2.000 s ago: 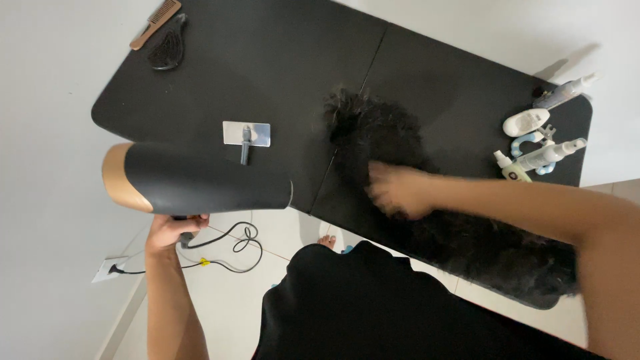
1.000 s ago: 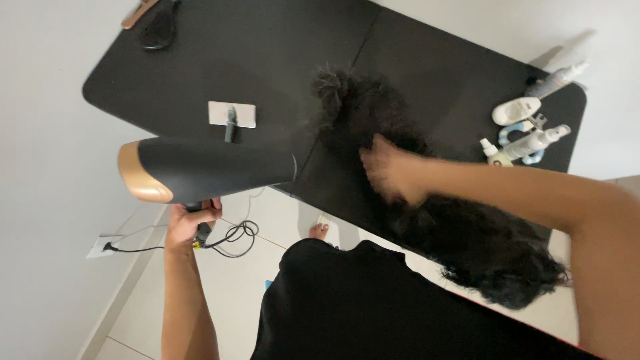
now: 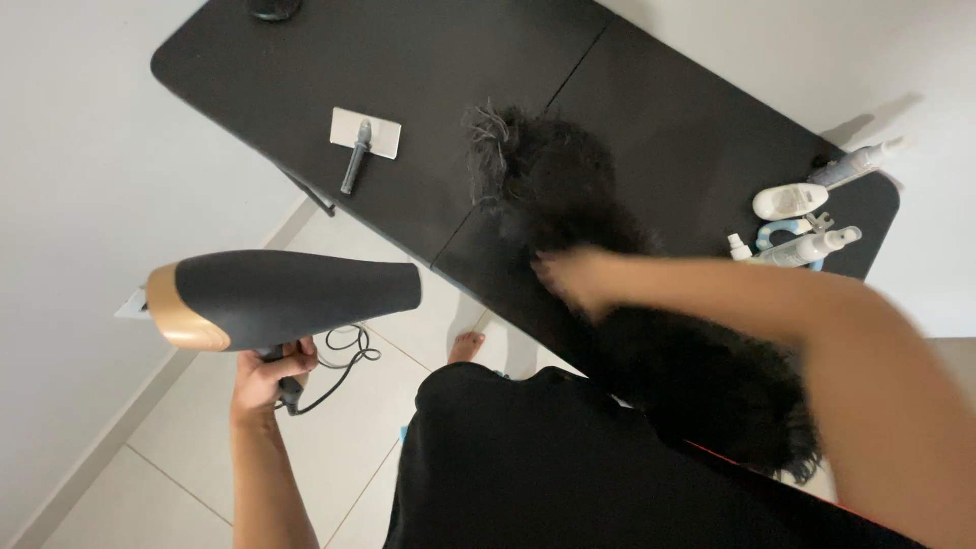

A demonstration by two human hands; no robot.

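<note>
My left hand [image 3: 274,374] grips the handle of a black hair dryer [image 3: 297,293] with a gold rear end, its nozzle pointing right toward the table. A black, long-haired animal, seemingly a dog [image 3: 564,171], lies along the near edge of the black folding table [image 3: 427,69], its fur spreading to the lower right. My right hand [image 3: 583,282], blurred by motion, is on the fur at the animal's middle. Its fingers are too blurred to tell whether they grasp any hair. My right forearm covers part of the animal.
A slicker brush [image 3: 356,156] lies on the table's left part, with a dark brush [image 3: 274,8] at the top edge. Spray bottles [image 3: 816,248], a white device [image 3: 789,201] and blue-handled clippers [image 3: 778,232] sit at the right end. The dryer's cord [image 3: 343,377] hangs above the tiled floor.
The dryer's nozzle, over the table's edge a second ago, now shows below it, over the floor. My right hand stays at the fur. The view has shifted somewhat.
</note>
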